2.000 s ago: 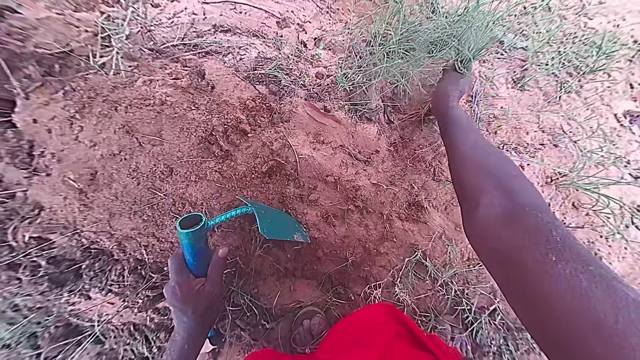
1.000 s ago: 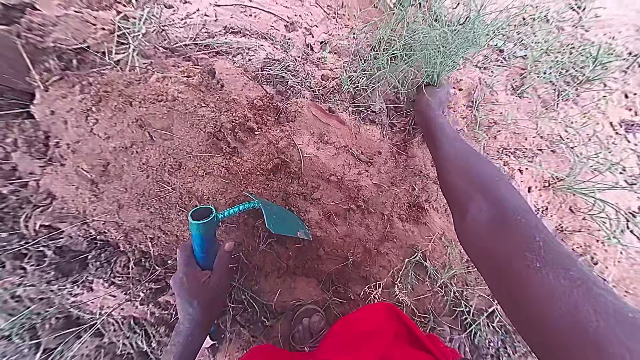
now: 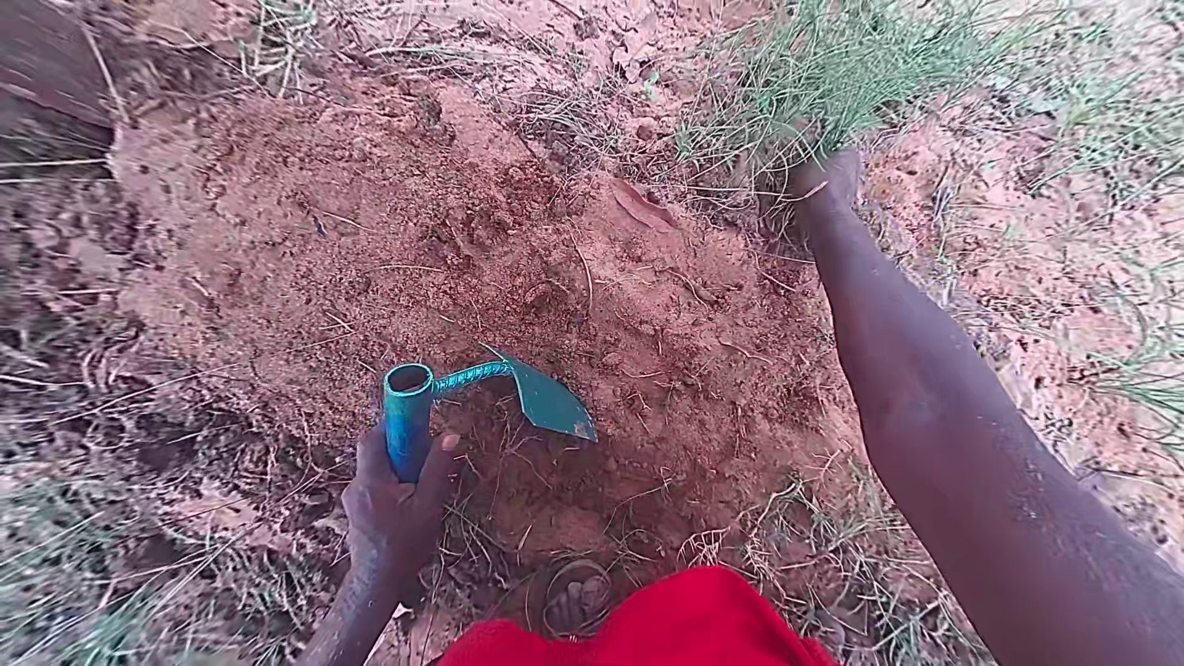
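My left hand (image 3: 398, 499) is closed around the blue metal tube handle of a hand hoe (image 3: 408, 425), at the lower left. A ribbed rod joins the tube to the hoe's green blade (image 3: 553, 400), which points right over the loose reddish soil (image 3: 370, 231). My right arm reaches to the upper right, where my right hand (image 3: 828, 180) is at the base of a green grass clump (image 3: 832, 83). Blades of grass partly cover its fingers, and it appears to grip the stems.
A foot (image 3: 578, 601) shows at the bottom beside red clothing (image 3: 684, 624). Dry grass and roots (image 3: 832, 546) lie at the lower right, more grass (image 3: 111, 573) at the lower left. A brown board-like object (image 3: 51, 60) is at the upper left corner.
My right hand and the grass clump have shifted slightly left since the earliest frame. My left hand keeps hold of the hoe.
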